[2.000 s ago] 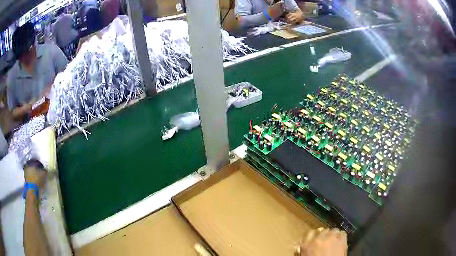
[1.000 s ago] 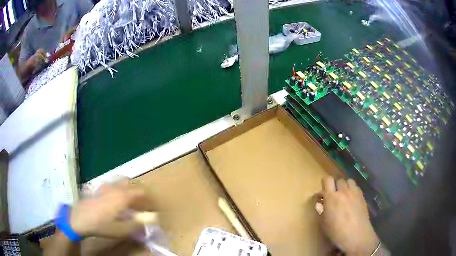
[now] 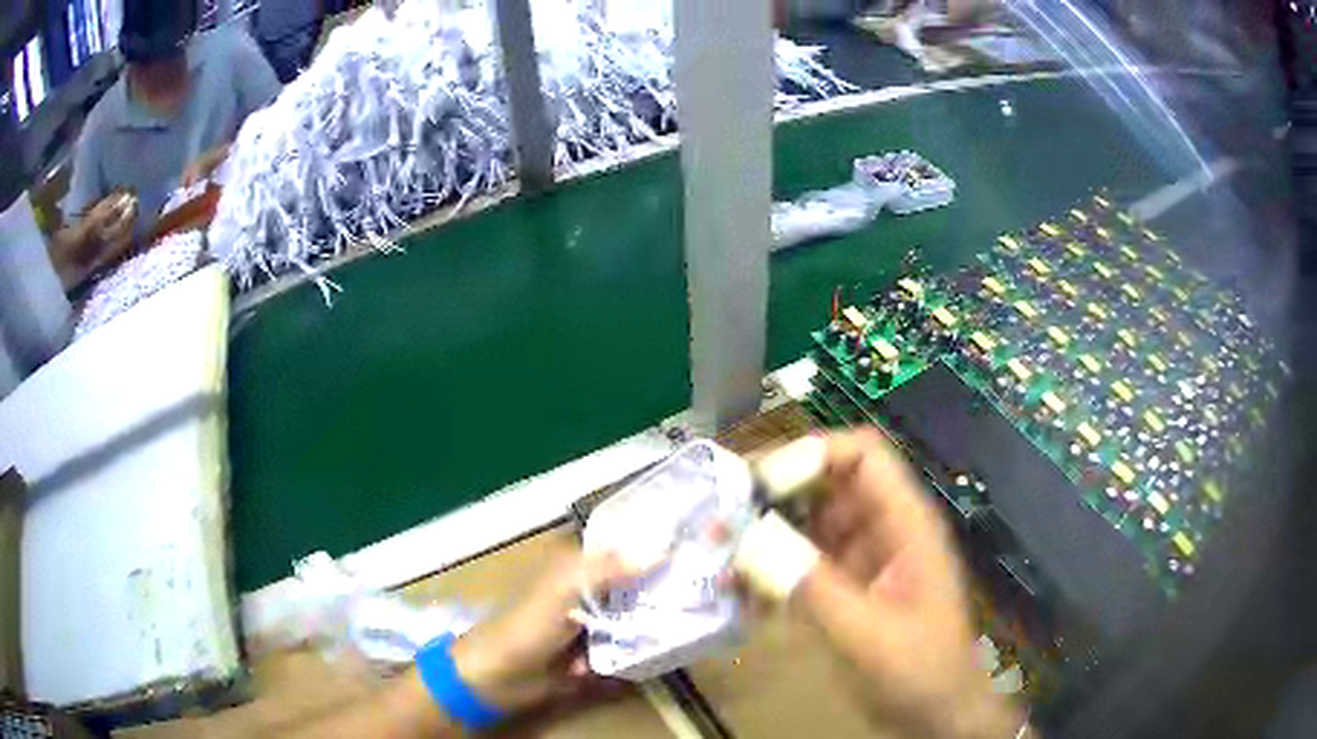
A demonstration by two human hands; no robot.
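Note:
My left hand (image 3: 542,628), with a blue band at the wrist, holds a white housing shell (image 3: 667,556) by its left side, tilted up above the cardboard. My right hand (image 3: 867,563) is at the shell's right edge, with pale finger cots on thumb and fingertip. It is blurred, and whether it grips the shell or a small part is unclear. The shell's inside is blurred. A crinkled clear plastic bag (image 3: 390,624) with white cord lies left of my left wrist.
The PCB stack (image 3: 1069,375) with black sheet stands at right. A grey post (image 3: 725,217) rises ahead. The green conveyor (image 3: 462,383) carries another housing shell (image 3: 906,179). A white board (image 3: 123,505) is at left, with a cord heap (image 3: 376,145) and a person (image 3: 159,116) beyond.
The shell has been raised from the cardboard into my left hand. My right hand has moved up and left from the carton to the shell. The bag now lies at left.

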